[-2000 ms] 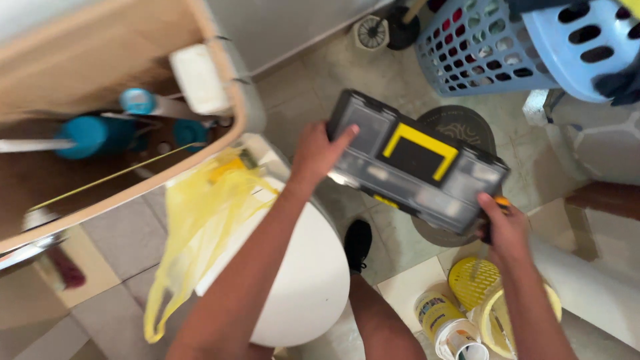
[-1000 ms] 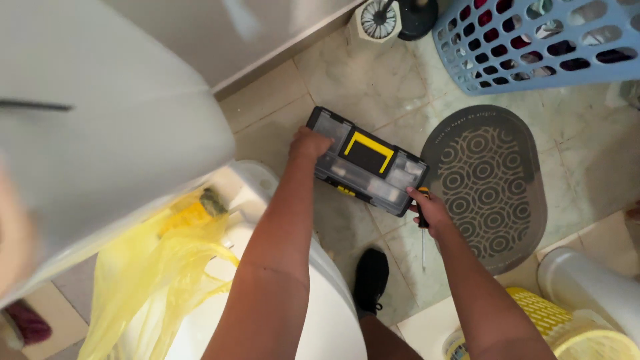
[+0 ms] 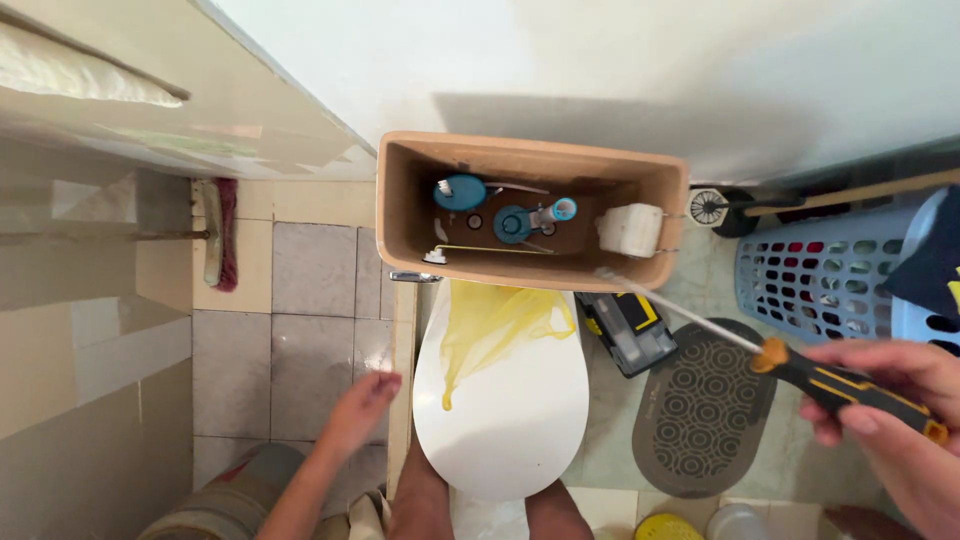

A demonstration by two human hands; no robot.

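My right hand grips the black and yellow handle of a screwdriver, whose shaft points left, its tip over the front right rim of the uncovered toilet tank. Inside the tank are a blue round fitting, a blue and grey flush valve, a yellow rod and a white block-shaped part. My left hand holds nothing, left of the closed white toilet lid. A yellow plastic bag lies on the lid. The toolbox rests on the floor right of the toilet.
A grey oval mat lies on the floor at right, below a blue laundry basket. A toilet brush stands by the wall. At left are a broom and a grey bucket.
Both hands have let go of the toolbox, which now rests beside the toilet. The screwdriver is raised in my right hand, and my left hand has moved to the left side. The view has shifted strongly.
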